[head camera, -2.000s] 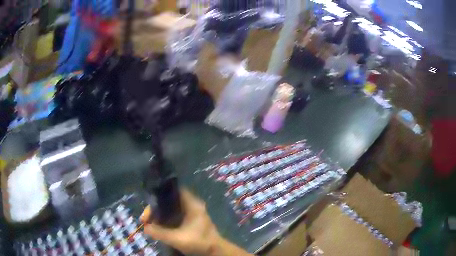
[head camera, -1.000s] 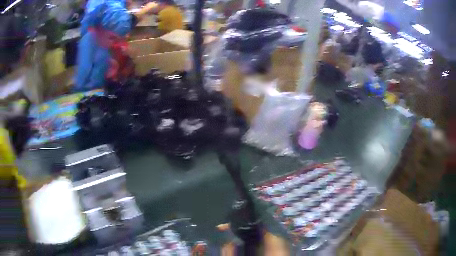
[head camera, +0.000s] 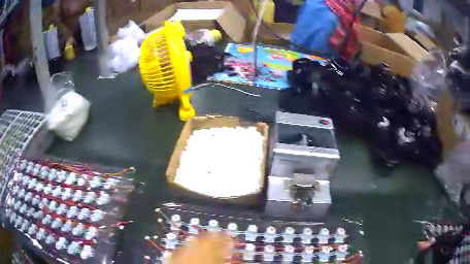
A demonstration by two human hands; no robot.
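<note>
Rows of small white-topped motor units with thin red and yellowish wires lie in a clear tray (head camera: 288, 243) at the bottom centre. My left hand (head camera: 203, 250), blurred and cut off by the lower edge, is over the left part of these rows; whether it holds a unit is hidden. A small part of what looks like my right hand (head camera: 425, 244) shows at the lower right, against a dark object and a checked sleeve; its grip cannot be made out. The grey metal screw feeder (head camera: 301, 165) stands behind the tray. Left of it is an open shallow box of small white parts (head camera: 221, 162).
Another tray of wired units (head camera: 56, 203) lies at the left. A yellow fan (head camera: 165, 67) stands behind the box. A white bag (head camera: 71, 114) is by the left post. A black heap (head camera: 381, 108), cartons (head camera: 397, 46) and a person in blue (head camera: 315, 28) are at the far right.
The view has swung left, showing the fan and left tray. The pink bottle and right-hand tray area have mostly left view. The hand gripping the black screwdriver is no longer central; another hand is over the rows.
</note>
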